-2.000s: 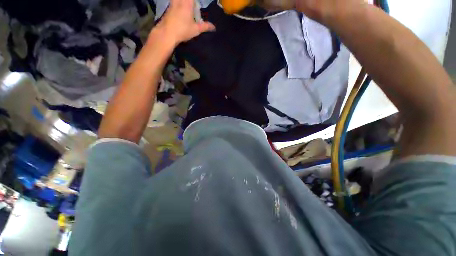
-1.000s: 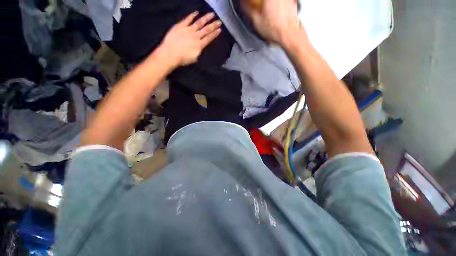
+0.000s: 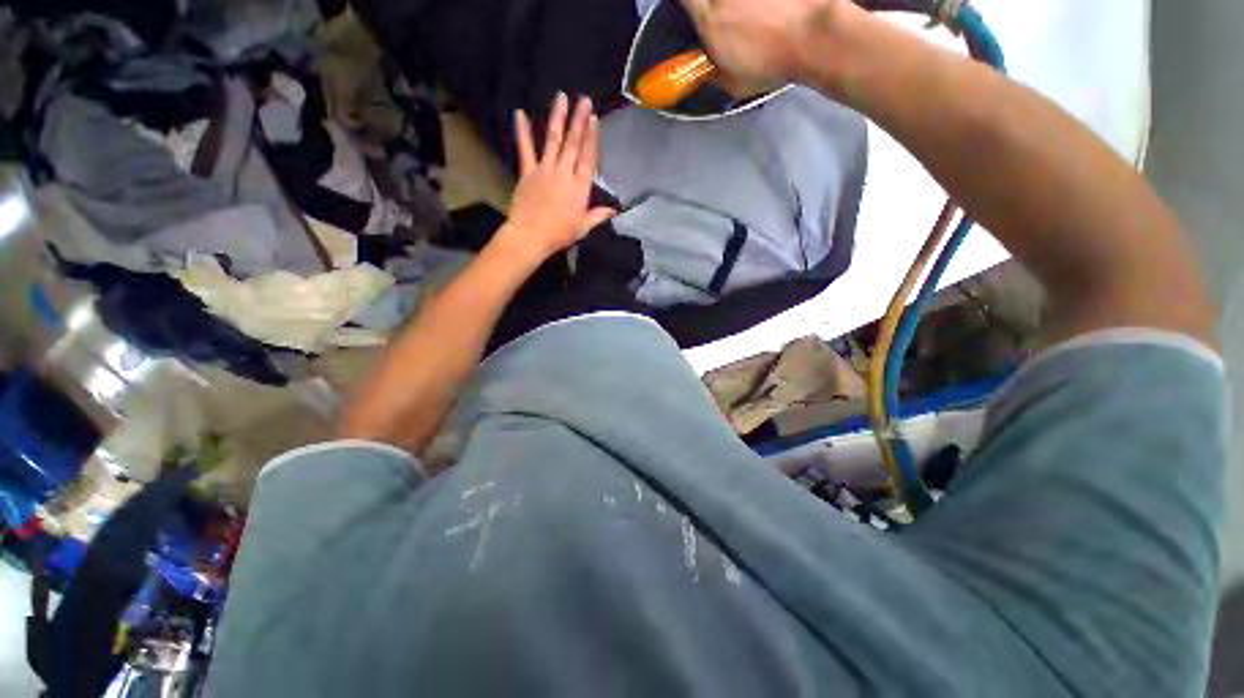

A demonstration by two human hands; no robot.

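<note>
A black garment with grey fusible backing lies grey side up on the white table cover. My right hand is closed around the steam iron, which has an orange handle and a dark pointed plate; it rests on the upper part of the grey area. The hand is partly cut off by the top edge. My left hand lies flat with fingers spread at the garment's left side, over black cloth, and grips nothing. A grey flap with a short black strip lies just right of it.
Heaped black, grey and cream cloth fills the left. Tan and blue hoses run down from the iron's rear past the table's right edge. Brown cloth lies below the table edge. A blue crate stands at the far left.
The view has shifted. My left hand has moved from the black cloth toward the edge of the grey area. The grey part now lies smoother and wider, with the iron on its upper part.
</note>
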